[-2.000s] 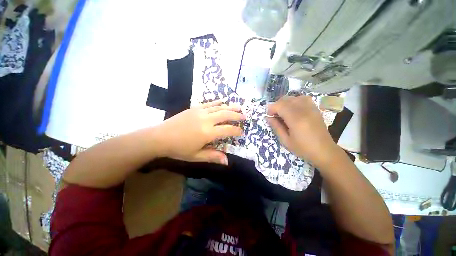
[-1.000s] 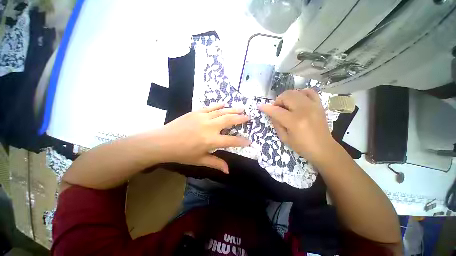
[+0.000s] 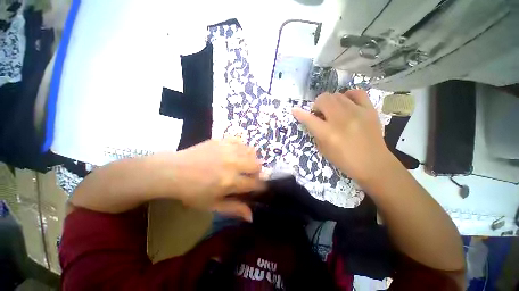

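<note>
The white lace overlay (image 3: 239, 77) lies over the black fabric panel (image 3: 196, 94), which shows at its left with a short tab (image 3: 171, 103) and along its near edge. My right hand (image 3: 344, 125) is curled at the lace beside the presser foot area, its thumb and fingers pinching the lace; the needle is hidden. My left hand (image 3: 222, 176) is blurred at the panel's near edge, fingertips bent onto black fabric that is bunched up there. The off-white sewing machine head (image 3: 427, 45) stands over the work's right side.
The needle plate (image 3: 291, 71) lies beyond the lace. A yellowish ribbed piece (image 3: 398, 104) is right of my right hand. A dark flat case (image 3: 452, 128) lies farther right. A blue edge (image 3: 60, 74) borders the table at left, with cut pieces beyond. Cardboard (image 3: 176, 227) is below my left forearm.
My left hand has drawn back toward me from lying spread on the lace to the near edge, where black fabric is raised. The lace and panel have shifted slightly away. My right hand stays near the needle area.
</note>
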